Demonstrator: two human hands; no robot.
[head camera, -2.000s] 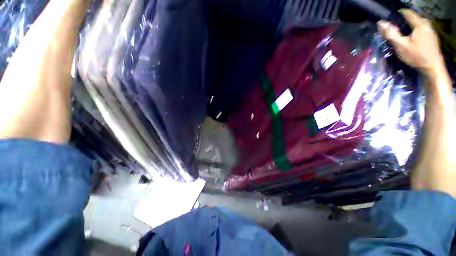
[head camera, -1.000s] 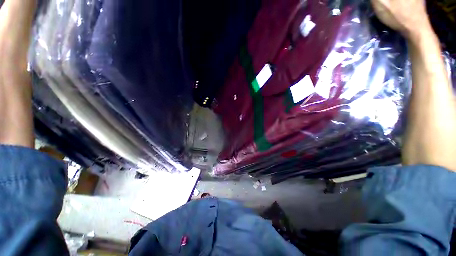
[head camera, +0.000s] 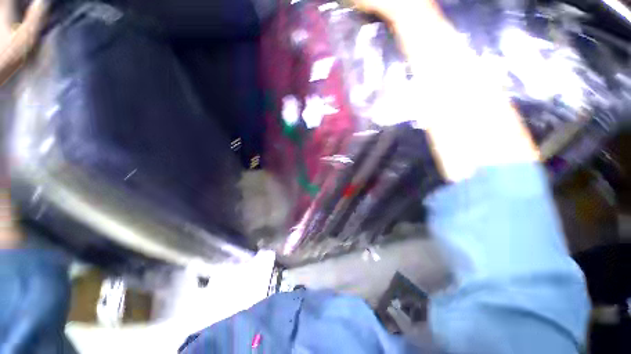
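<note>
Bagged garments hang in front of me, blurred. A maroon garment (head camera: 304, 90) with a green strip and white labels hangs in the middle under shiny film. Dark garments (head camera: 138, 110) hang left of it, with a pale one (head camera: 117, 225) at their outer edge. More bagged garments (head camera: 373, 166) are packed right of the maroon one. My right hand (head camera: 387, 8) is at the top edge, partly cut off and overexposed, above the shiny film; its fingers are not clear. My left hand (head camera: 24, 31) is at the top left corner, cut off and blurred; its grip is not visible.
A white board (head camera: 239, 287) lies below the garments, just in front of my body. A dark flat object (head camera: 403, 301) is on the grey surface to its right. A brown box-like thing (head camera: 84, 297) is at the lower left. More shiny film-covered items extend at the upper right.
My right arm has swung inward to the left, and the garments on the right are pressed narrower and more upright. The maroon garment has shifted left. The left arm is further out of view.
</note>
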